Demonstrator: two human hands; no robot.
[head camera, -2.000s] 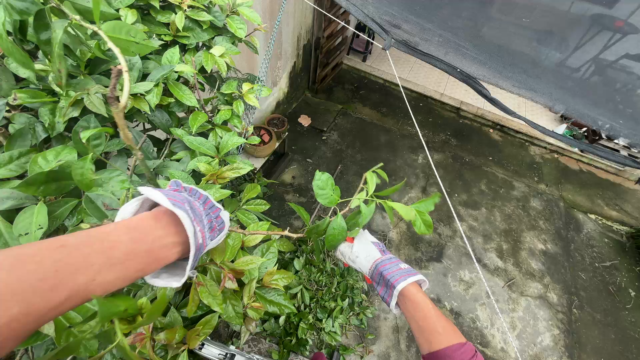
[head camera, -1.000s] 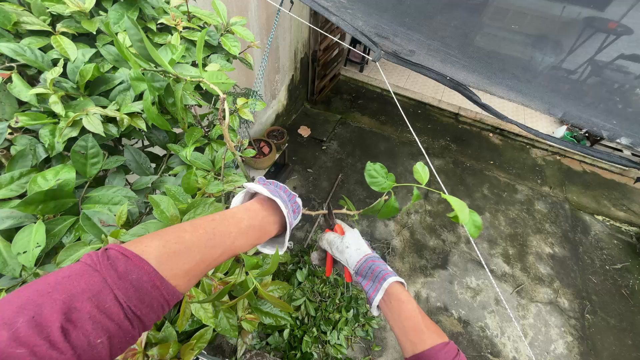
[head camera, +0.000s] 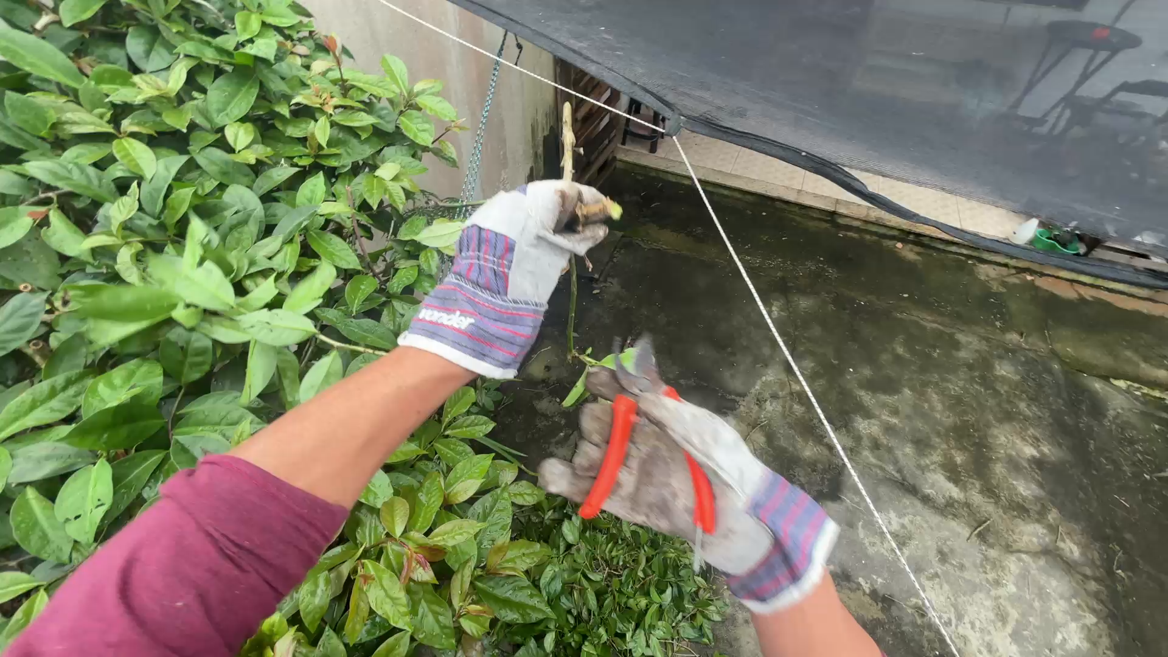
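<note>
My left hand (head camera: 547, 233), in a striped work glove, is closed around a cut woody stem (head camera: 568, 141) that stands up out of the fist; a pale cut end also shows at the fingers. A thin green shoot hangs below the fist. Lower right, my right hand (head camera: 675, 484), in a matching glove, is palm up with its fingers spread. Across this palm lie pruning shears (head camera: 616, 456) with red handles, the blades apart and pointing up beside a few leaves (head camera: 584, 383) at the shoot's lower end. Whether the blades touch the shoot, I cannot tell.
A dense leafy shrub (head camera: 228, 301) fills the left side and reaches below my hands. A taut white cord (head camera: 776, 319) runs diagonally down the right. Dark mesh (head camera: 867, 91) hangs at upper right, above tiled flooring. A chain (head camera: 479, 128) hangs before the wall. Stained concrete (head camera: 985, 438) lies below.
The leafy branch that stretched rightward between my hands no longer extends there. My left hand has risen with a stem in it. My right hand has turned palm up and its fingers have spread under the shears.
</note>
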